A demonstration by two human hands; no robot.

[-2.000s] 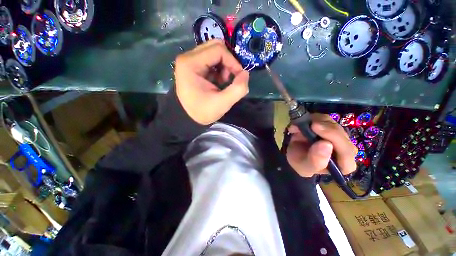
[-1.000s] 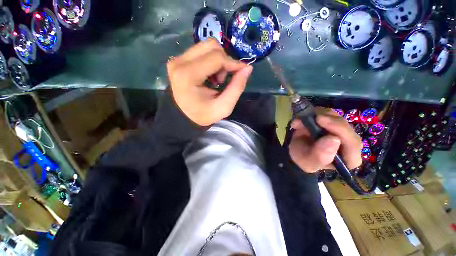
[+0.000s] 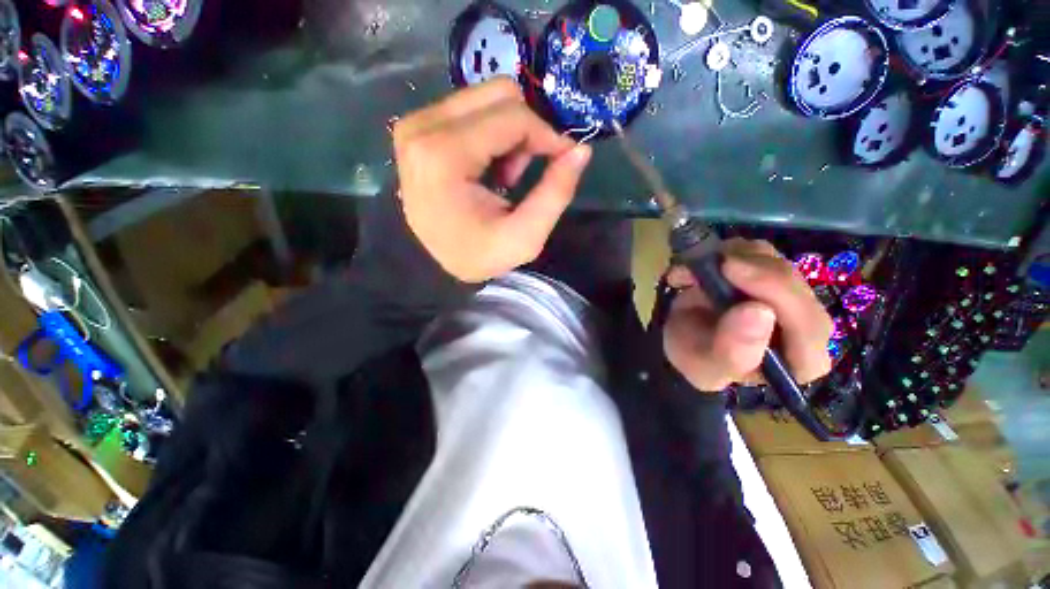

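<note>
A round dark blue circuit board [image 3: 569, 83] with chips and a green coin-like part lies on the bench mat. My left hand [image 3: 489, 178] pinches a thin pale lead wire [image 3: 586, 136] between thumb and forefinger at the board's near edge. My right hand [image 3: 748, 316] holds the black soldering iron [image 3: 693, 244] like a pen. Its metal tip is at or very near the board's near edge, beside the wire; contact cannot be told. A black housing with a white face [image 3: 488, 51] lies left of the board, partly behind my left hand, with a red wire between them.
More white-faced housings [image 3: 837, 69] lie at the right of the green mat [image 3: 334, 115]. Thin wires with small round parts [image 3: 718, 55] lie right of the board. Lit clear-rimmed units [image 3: 94, 52] stand at upper left. Cartons [image 3: 858, 518] are at lower right, a blue tool [image 3: 71, 359] at lower left.
The view has shifted slightly. The iron's tip, a little off the board one second ago, is now closer to its near edge. Both hands keep their grips.
</note>
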